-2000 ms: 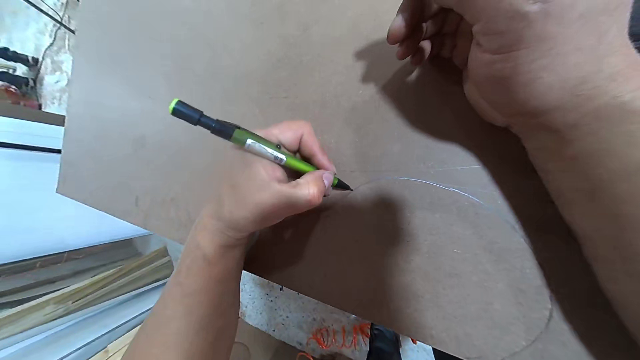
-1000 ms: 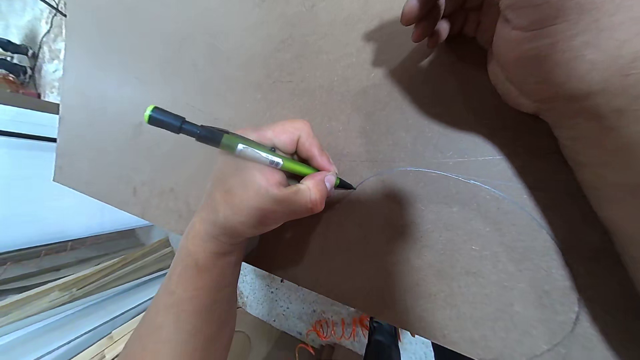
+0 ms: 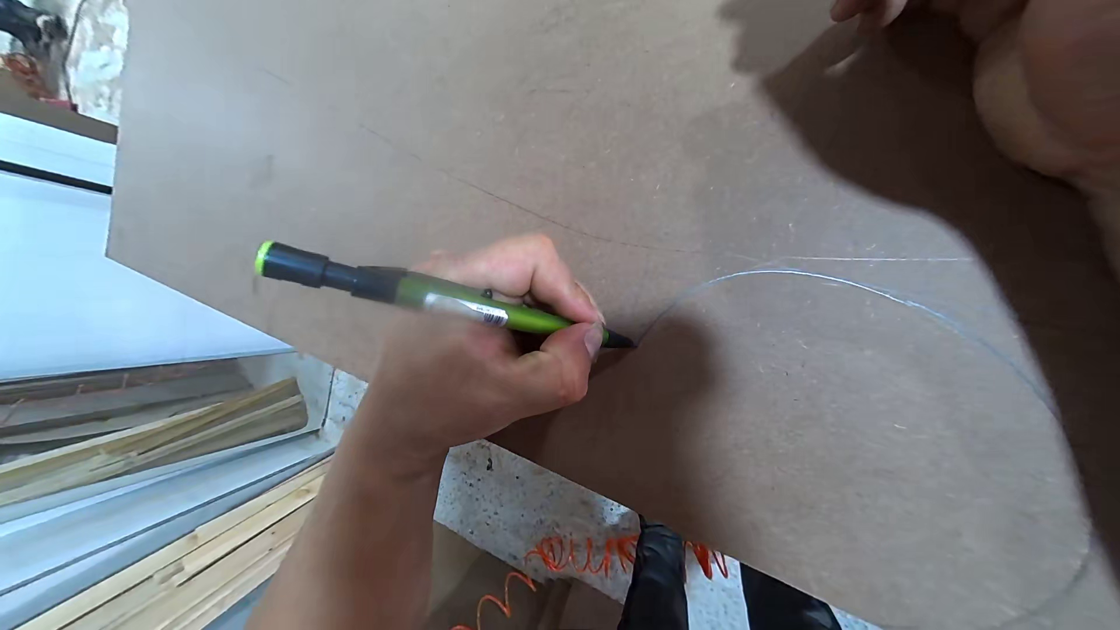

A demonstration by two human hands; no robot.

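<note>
My left hand is closed around a green and black mechanical pencil, whose dark tip touches a large brown fiberboard sheet. From the tip, a thin curved line arcs up and right, then bends down along the right side. A fainter line runs across the sheet above it. At the upper right is my right hand, raised over the board and casting a shadow; the frame cuts it off, and only some fingertips show. Whether it holds anything is hidden.
Wooden strips and pale panels lie at the left, beyond the board's edge. Under the near edge are a speckled surface, an orange coiled hose and black-clad legs or shoes.
The pencil tip has moved slightly down and left relative to the curve, and the line now reaches down to it. My right hand has shifted toward the upper right of the view.
</note>
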